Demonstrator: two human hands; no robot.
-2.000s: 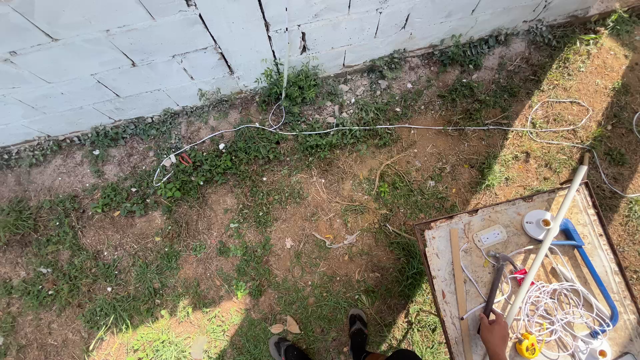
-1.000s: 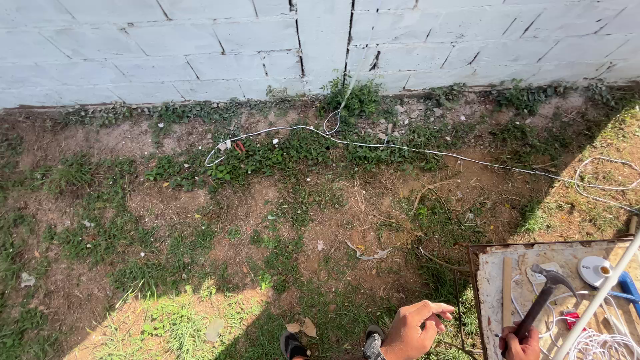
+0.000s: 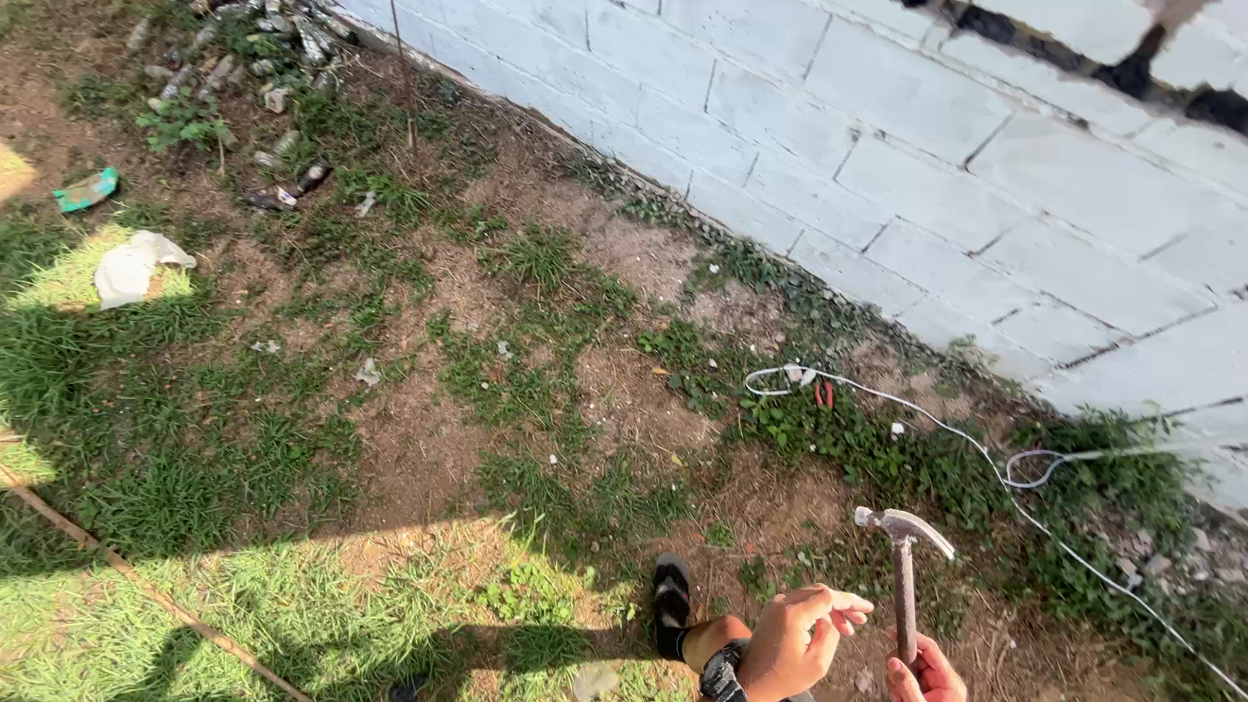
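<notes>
My right hand [image 3: 926, 673] grips a claw hammer [image 3: 905, 575] by the lower handle at the bottom of the view, its head up and the claw pointing right. Just left of it is my left hand [image 3: 795, 639], with a dark watch on the wrist and the fingers partly curled; whether something small is between them cannot be told. Beyond both hands a white cable [image 3: 951, 419] runs along the ground, with a loop at its far end near a small red object [image 3: 824, 394].
A white block wall [image 3: 877, 195] borders the ground at the right. Discarded bottles [image 3: 210, 78] lie at the upper left, near a white plastic bag [image 3: 136, 268] and a green wrapper [image 3: 87, 190]. A long thin stick [image 3: 136, 575] crosses the grass at the lower left.
The view has swung left, and the board with the coiled cable is out of sight. My right hand has lifted the hammer from over the board. My left hand came into view after the first frame.
</notes>
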